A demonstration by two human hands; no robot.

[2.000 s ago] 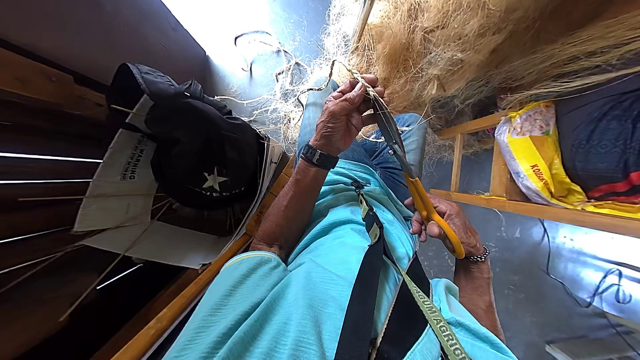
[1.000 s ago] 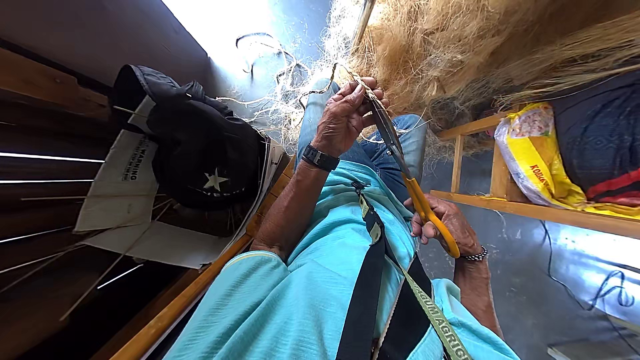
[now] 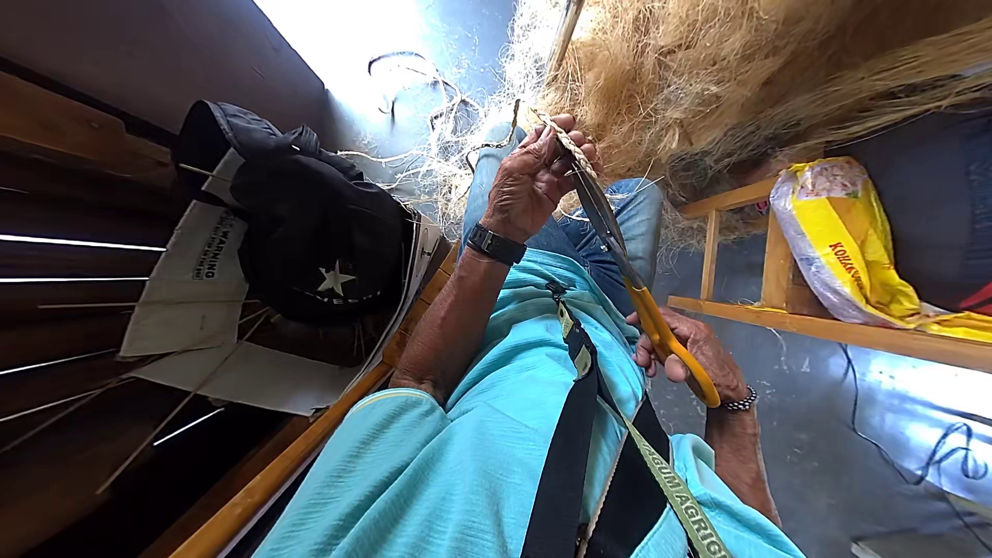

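Above my lap, my left hand [image 3: 535, 180] pinches a braided cord of pale fibre [image 3: 570, 146] between thumb and fingers. A thin, darker cord end [image 3: 508, 133] curls out past the fingertips. My right hand [image 3: 690, 350] grips the orange handles of a pair of long scissors [image 3: 655, 322]. The metal blades [image 3: 595, 203] reach up to the left hand and lie alongside the braid; whether they are parted is hard to tell. Fingers partly hide the blade tips.
A large heap of loose tan fibre [image 3: 697, 85] fills the top right. At right, a yellow printed sack [image 3: 845, 248] lies on a wooden frame [image 3: 837, 329]. A black cap [image 3: 310, 225] and cardboard [image 3: 186, 287] are at left. A cable [image 3: 876, 442] trails over the floor.
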